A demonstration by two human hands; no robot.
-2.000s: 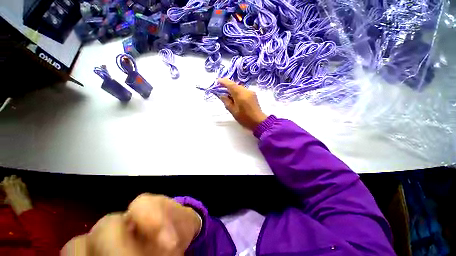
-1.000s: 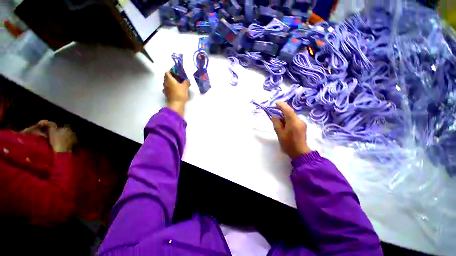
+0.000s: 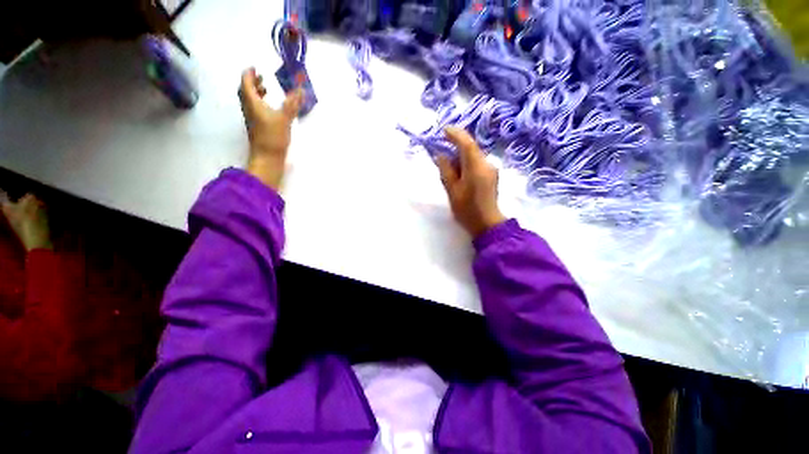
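Observation:
My left hand (image 3: 268, 120) is over the white tabletop (image 3: 373, 213) with its fingers apart, holding nothing. A packed cable (image 3: 296, 78), a dark sleeve with lilac loops at its far end, lies just beyond its thumb; I cannot tell if they touch. A second packed unit (image 3: 168, 73) lies apart at the left, blurred. My right hand (image 3: 468, 175) holds a lilac coiled cable (image 3: 429, 142) between thumb and fingers, its end pointing left, beside the cable pile (image 3: 577, 106). Part of that cable is hidden by the fingers.
A single cable hank (image 3: 362, 69) lies between the hands, farther back. Dark sleeves (image 3: 412, 16) show at the far edge. Clear plastic (image 3: 710, 266) covers the right side. A dark carton (image 3: 80, 18) stands at the far left. A person's hand (image 3: 27, 222) and red sleeve show at lower left.
My left hand has let go of a packed cable, which now lies farther left, and has moved near the other packed unit. My right hand still holds its cable. The camera view has shifted.

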